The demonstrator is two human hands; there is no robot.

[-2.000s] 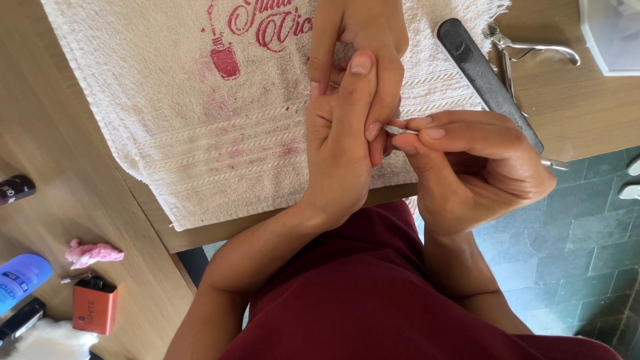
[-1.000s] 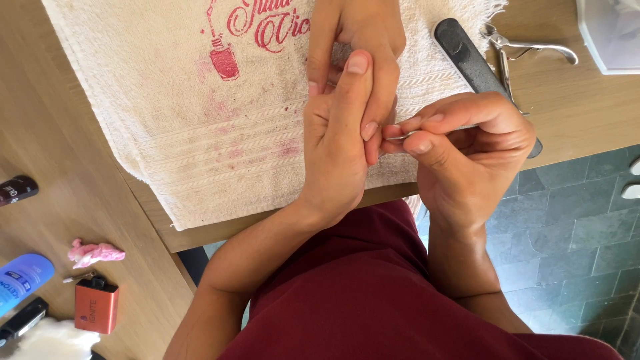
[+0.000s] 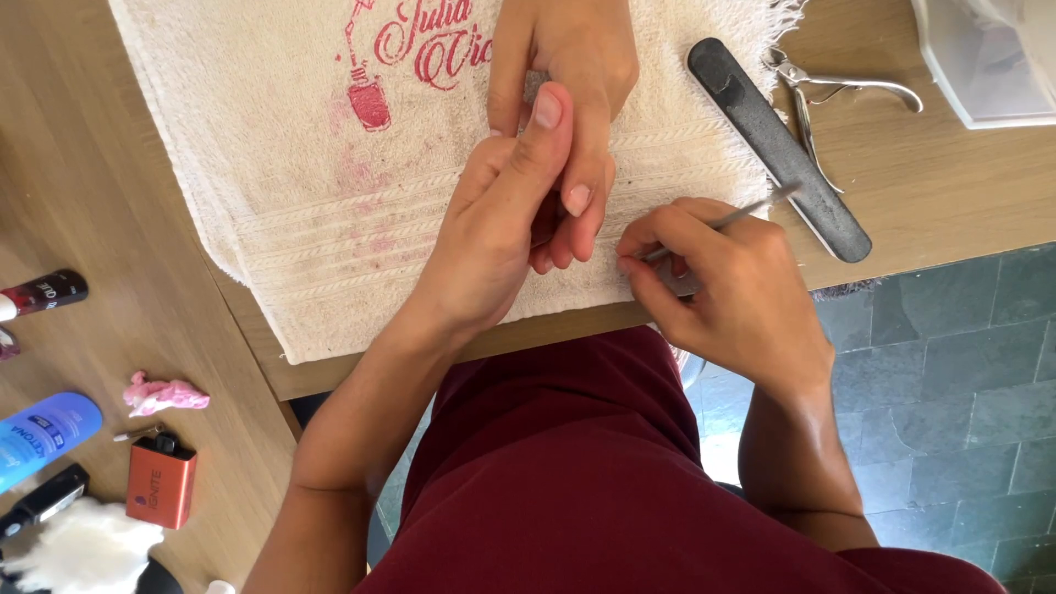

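Another person's hand reaches in from the top, over a cream towel with a red nail-polish print. My left hand holds its fingers, the thumb raised along them and the other fingers partly hidden beneath. To the right, apart from those fingers, my right hand pinches a thin metal manicure tool near the towel's edge. The tool's shaft sticks out past the knuckles, and its working tip is not clearly visible. A dark grey nail file lies beside the hand, partly on the towel.
Metal cuticle nippers lie right of the file, near a clear plastic container. At the left are a dark bottle, a blue acetone bottle, a pink crumpled piece, an orange box-shaped device and white cotton.
My right hand has moved away from the held fingers, to the right and down, with the metal tool still in it. My left hand keeps its hold.
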